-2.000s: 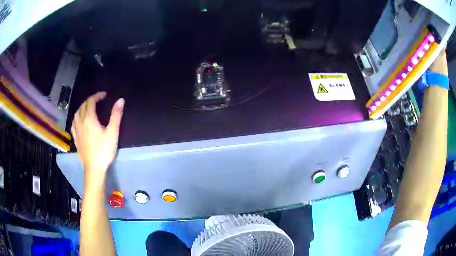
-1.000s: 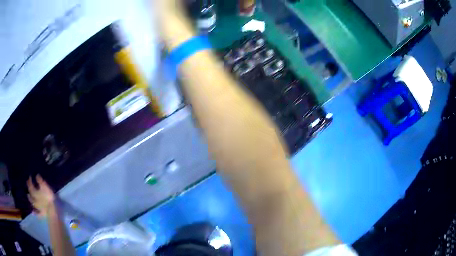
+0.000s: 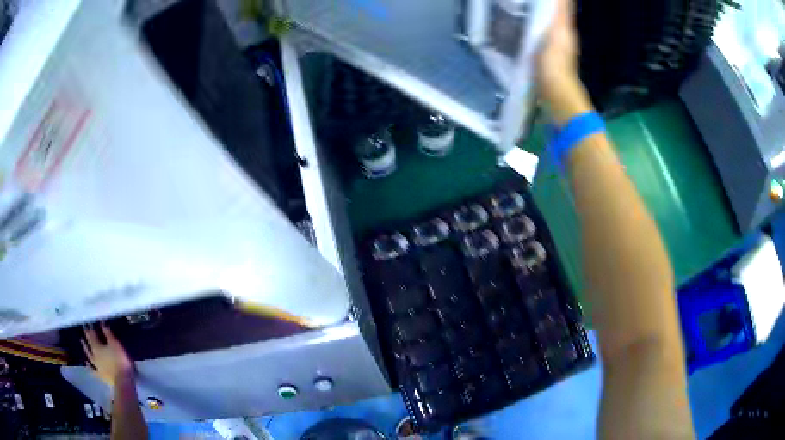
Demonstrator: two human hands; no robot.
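My left hand [image 3: 108,354] is small at the lower left, over the dark table's front edge, with fingers apart and nothing seen in it. My right hand [image 3: 558,56] is at the top, blurred, against the edge of a white-framed grey panel [image 3: 515,82]. Its fingertips are hidden, so I cannot tell whether it grips the panel. A blue band is on the right wrist. A black parts tray [image 3: 456,301] lies on the green bench. Several rounded clear-silver workpieces [image 3: 471,216] sit in its far pockets; many nearer pockets look empty.
The machine's white cover [image 3: 172,215] fills the left. Its grey front panel [image 3: 232,378] has a green button [image 3: 287,391] and a white button [image 3: 324,384]. Two white-and-dark round items stand behind the tray. A black stack [image 3: 645,51] is at upper right, a blue stool [image 3: 719,322] at right.
The view has turned right and onto the bench and tray. My right hand has moved from beside the machine to the grey panel. My left hand stays at the table's front edge.
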